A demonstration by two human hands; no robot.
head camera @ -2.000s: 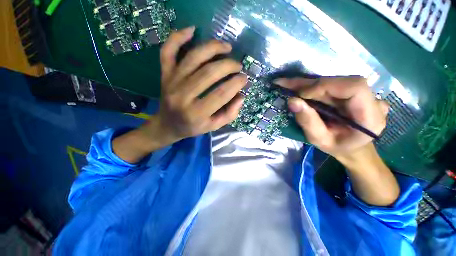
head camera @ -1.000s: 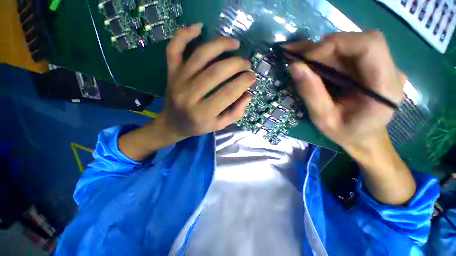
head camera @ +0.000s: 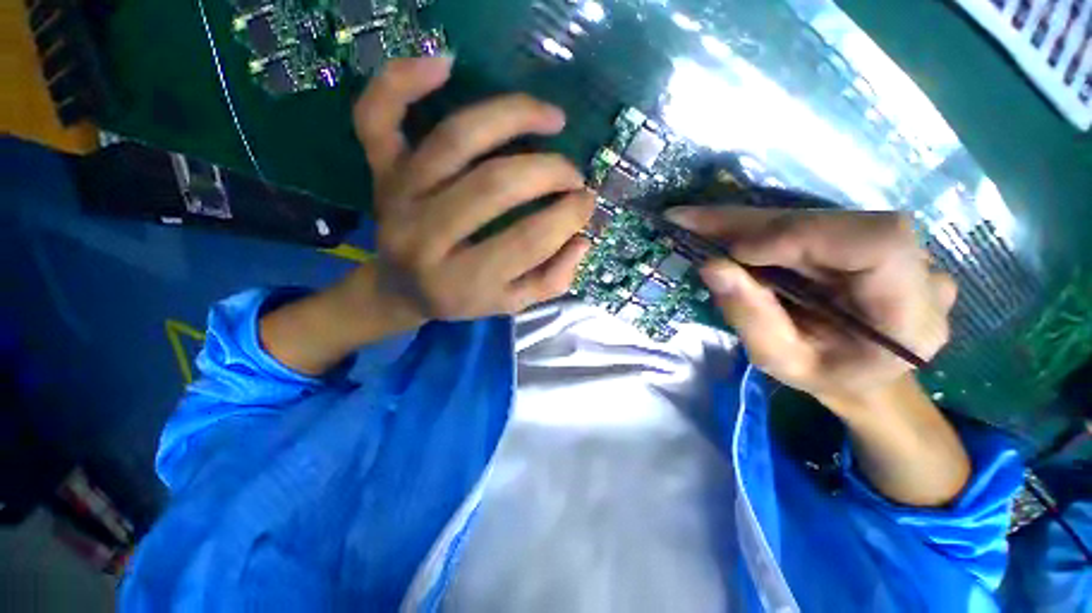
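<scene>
A green PCB panel (head camera: 648, 285) with square chips lies on the mat near its front edge. My left hand (head camera: 473, 210) is spread, its fingertips on the panel's left edge. My right hand (head camera: 826, 287) holds dark tweezers (head camera: 844, 316) like a pencil, their tips down at the middle of the panel. The exact contact of the tips is too dark and blurred to tell. A clear film (head camera: 778, 108) with strong glare lies behind the panel, partly hidden by my right hand.
Another PCB panel (head camera: 283, 48) lies at the back left beside a thin pale wire (head camera: 228, 90). A white sheet with dark marks (head camera: 1039, 48) is at the back right. Small dark strips (head camera: 988, 269) and tangled green strands (head camera: 1036, 353) lie at right. The green mat (head camera: 156, 72) ends at left above blue floor.
My right hand first moved up toward the film with the tweezers, and is now back down over the panel. My left hand stays at the panel's left edge. The view has shifted slightly.
</scene>
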